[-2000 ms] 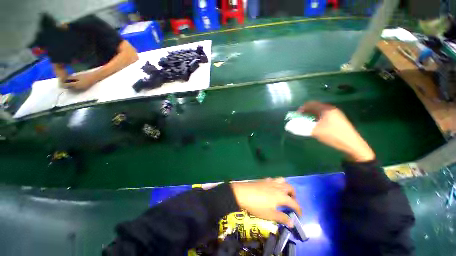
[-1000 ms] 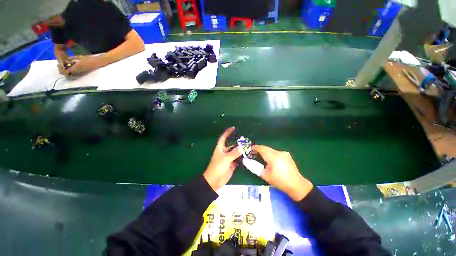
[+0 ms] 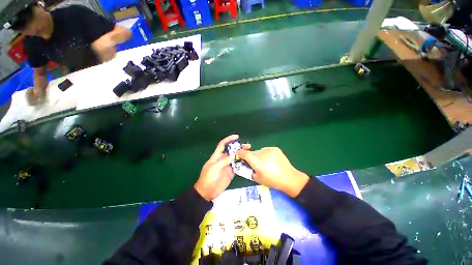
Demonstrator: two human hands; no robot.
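Observation:
My left hand (image 3: 215,173) holds a small unit (image 3: 234,147), black at the edge with pale and yellow parts inside, above the near edge of the belt. My right hand (image 3: 277,168) touches the unit with its fingers and keeps a white piece (image 3: 243,170) under them. Both hands are together over the front of the printed work mat (image 3: 259,199). My fingers hide part of the unit. Black housings (image 3: 279,251) lie piled at the mat's near edge, cut off by the picture's bottom.
The green conveyor belt (image 3: 310,121) carries several loose boards, some at left (image 3: 103,145), one at far right (image 3: 362,69). Across it, a coworker (image 3: 77,39) sits at a white sheet (image 3: 93,90) with a heap of black housings (image 3: 158,67). A wooden-topped station (image 3: 422,77) stands at right.
Two seconds ago my right hand was out over the belt and my left hand at the housings. Since one second ago, both hands stay together on the unit. The coworker's hands have moved apart.

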